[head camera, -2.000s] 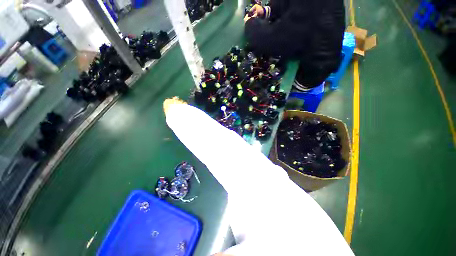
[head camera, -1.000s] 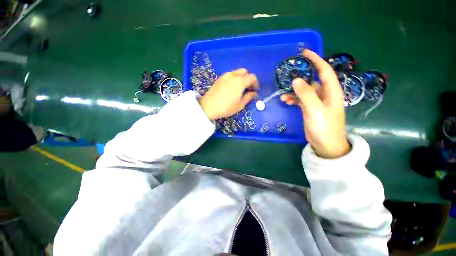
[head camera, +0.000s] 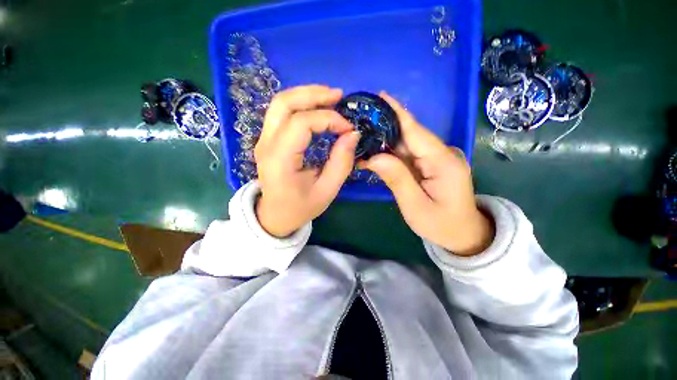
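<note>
A round unit (head camera: 371, 119), black-rimmed with a blue board inside, is held above the blue parts tray (head camera: 341, 37). My right hand (head camera: 434, 182) grips its right and lower edge. My left hand (head camera: 301, 156) is at its left side, with thumb and index fingertips pinched together over the face of the unit; whether a small spring is between them is too small to tell. Small springs (head camera: 252, 82) lie in a tangled heap along the tray's left side, partly hidden by my left hand. A few more springs (head camera: 443, 35) lie at the tray's upper right.
Several round units (head camera: 519, 100) with white leads sit right of the tray. Another group (head camera: 194, 115) sits left of it. Dark assemblies (head camera: 642, 217) lie at the far right. Cardboard boxes (head camera: 159, 249) show below the bench edge, left and right.
The view has swung from the bench's right side down to the tray. Since one second ago, the unit and my right hand have moved left, and my left hand has come from the springs to the unit.
</note>
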